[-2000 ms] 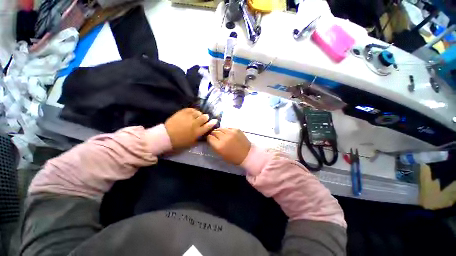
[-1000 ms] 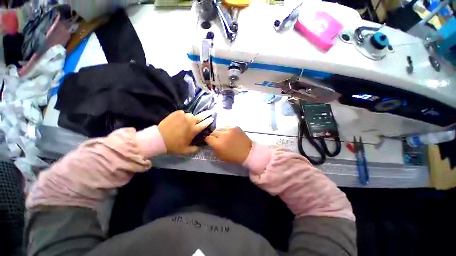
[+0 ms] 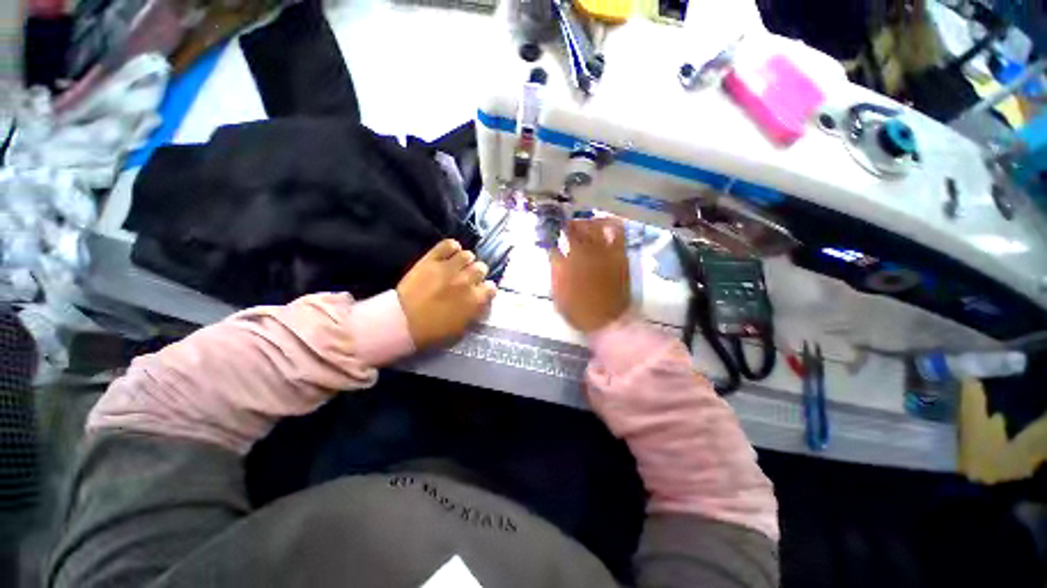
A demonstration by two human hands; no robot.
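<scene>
The black garment piece point(image 3: 287, 213) lies bunched on the table left of the needle, with a dark strip reaching to the back. My left hand point(image 3: 446, 295) rests at its right edge with curled fingers; whether it pinches the cloth is hard to tell. My right hand point(image 3: 592, 273) is raised just right of the presser foot and needle area point(image 3: 549, 218), its fingertips at the machine and slightly blurred; what it touches is hidden. The white sewing machine head point(image 3: 689, 149) with a blue stripe spans the right side.
Black-handled scissors point(image 3: 728, 356) and a dark card point(image 3: 735, 293) lie right of my right hand. Blue-handled snips point(image 3: 814, 396) lie farther right. A pink box point(image 3: 778, 98) sits on the machine head. White strips point(image 3: 52, 195) are heaped at the left.
My right hand has left my left hand's side and moved forward and right, to the needle area. My left hand stays by the cloth edge. The camera view has shifted slightly.
</scene>
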